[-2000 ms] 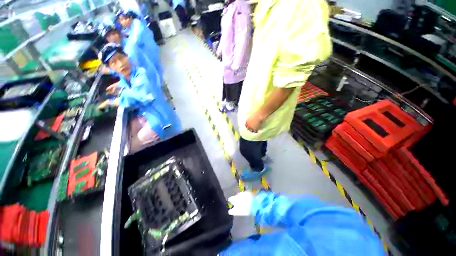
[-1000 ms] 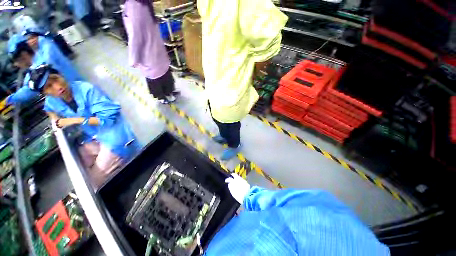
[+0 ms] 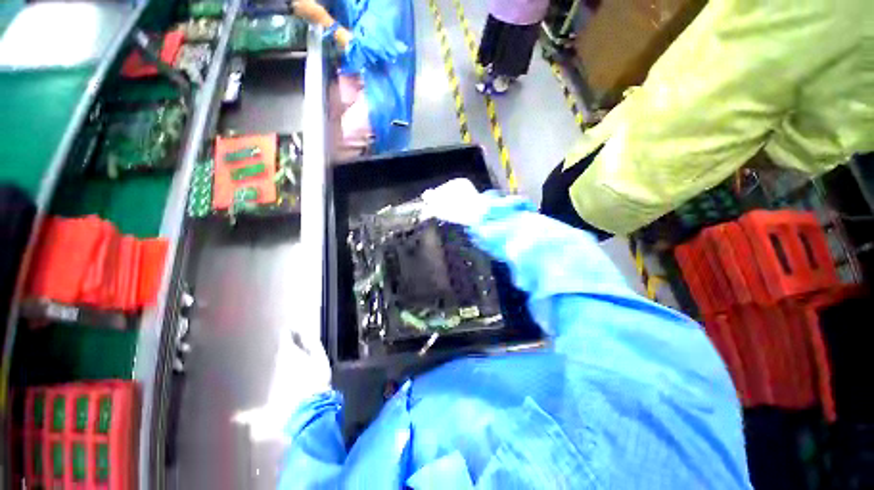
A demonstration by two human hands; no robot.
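Note:
A black fixture (image 3: 422, 278) with cutouts and green strips along its edge lies in the black bin (image 3: 402, 163). My right hand (image 3: 457, 199), in a white glove, is at the far edge of the fixture. Its fingers are blurred, so I cannot tell whether they grip it. My left hand (image 3: 299, 368), also white-gloved, is at the pale line rail (image 3: 314, 191) left of the bin, overexposed and blurred. I cannot tell whether it holds anything.
On the line, a red insert (image 3: 243, 172) rides on a fixture with green boards. Folded red trays (image 3: 91, 263) and a red blister tray (image 3: 81, 435) are on the left shelf. People in blue and yellow smocks stand near. Red floor trays (image 3: 757, 306) are stacked right.
My right hand has moved from the bin's right rim to the fixture's far edge. My left hand has come into view at the rail. The view has turned back towards the line.

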